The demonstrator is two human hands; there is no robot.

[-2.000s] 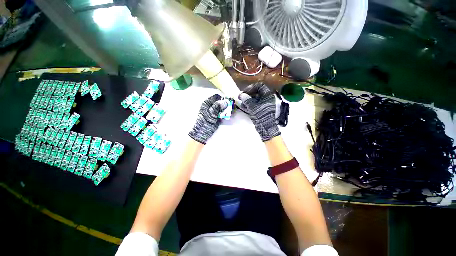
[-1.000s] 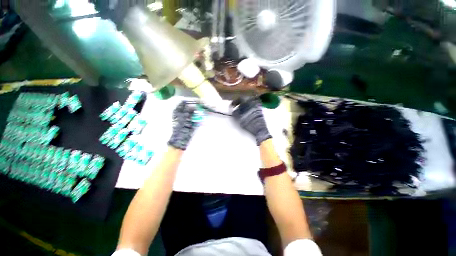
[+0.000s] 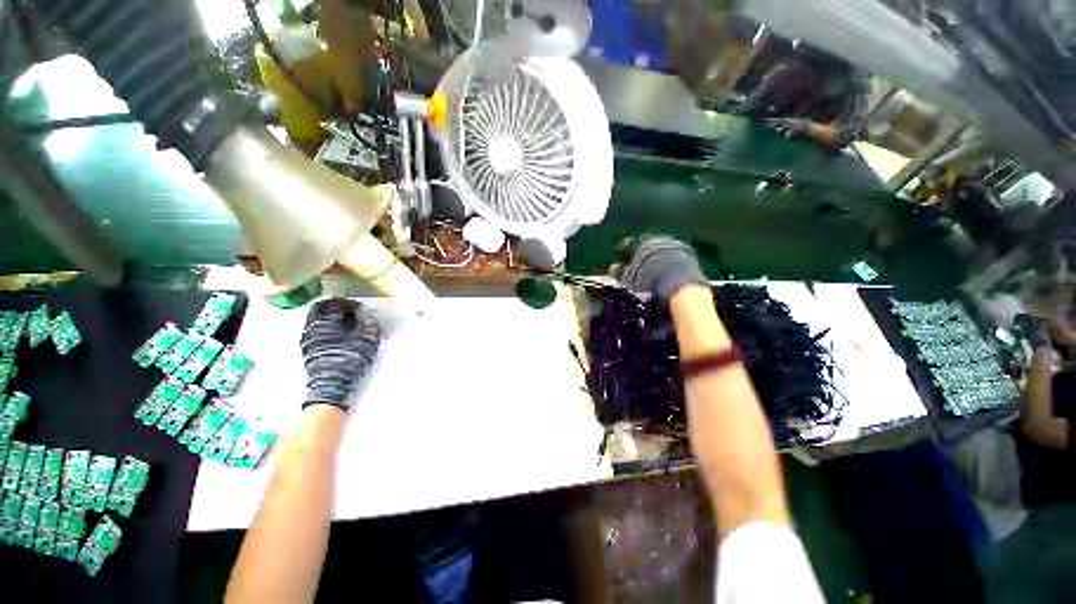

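My left hand (image 3: 340, 352), in a grey-black knit glove, is over the left part of the white sheet (image 3: 472, 413), just left of the pale nozzle tip. Its fingers are curled and no board shows in it; whether it holds anything is hidden. My right hand (image 3: 661, 267), gloved, is at the back edge of the black wire pile (image 3: 767, 366). A thin dark strand shows by its fingertips, but I cannot tell whether it is held. Green circuit boards (image 3: 195, 372) lie in rows across the sheet's left edge and the black mat (image 3: 153, 472).
The cream fume hood (image 3: 289, 207) hangs over the sheet's back left. A white fan (image 3: 507, 153) stands behind. Green round pieces (image 3: 537, 293) lie at the back edge. More boards (image 3: 958, 354) lie far right, beside another person's arm (image 3: 1038, 395).
The view has swung right. My hands have moved apart: the right has gone to the wire pile, the left stays near the nozzle. The board earlier at my left fingers no longer shows there.
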